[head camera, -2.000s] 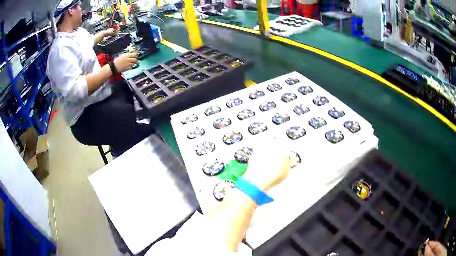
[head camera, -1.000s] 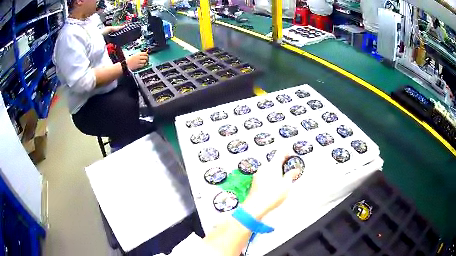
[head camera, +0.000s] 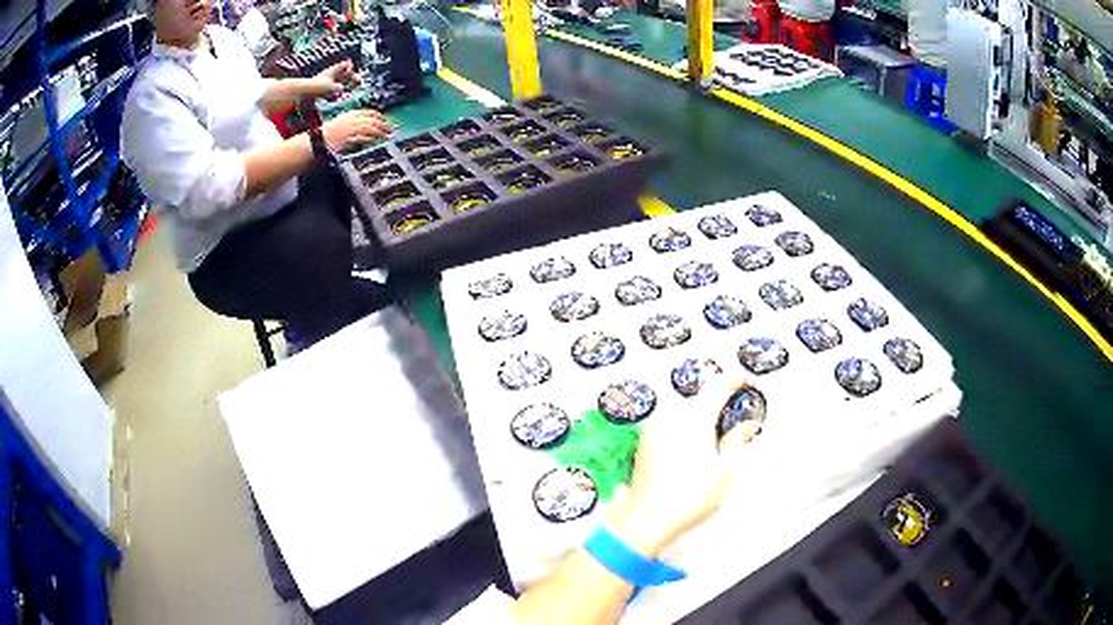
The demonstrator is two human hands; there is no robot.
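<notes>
My left hand [head camera: 690, 470], with a blue wrist band [head camera: 633, 558], reaches over the white tray [head camera: 812, 409]. Its fingers hold a round inner module [head camera: 742, 413], tilted up from the tray surface. Rows of mottled round modules sit in the tray, and a green marker [head camera: 596, 454] lies near its left edge, partly behind my hand. A near black foam tray [head camera: 781, 598] at the lower right holds one round housing [head camera: 907, 519], yellow inside, in a pocket. My right hand is not in view.
A far black foam tray [head camera: 507, 214] holds several yellowish round units. A plain white sheet [head camera: 354, 452] lies on a dark stack at left. A seated person [head camera: 214, 147] works at far left. Yellow tape [head camera: 903, 183] edges the green bench.
My left hand first reached to the tray at a module, then raised it tilted in its fingers. My right hand, at the lower right corner two seconds ago, has left the picture.
</notes>
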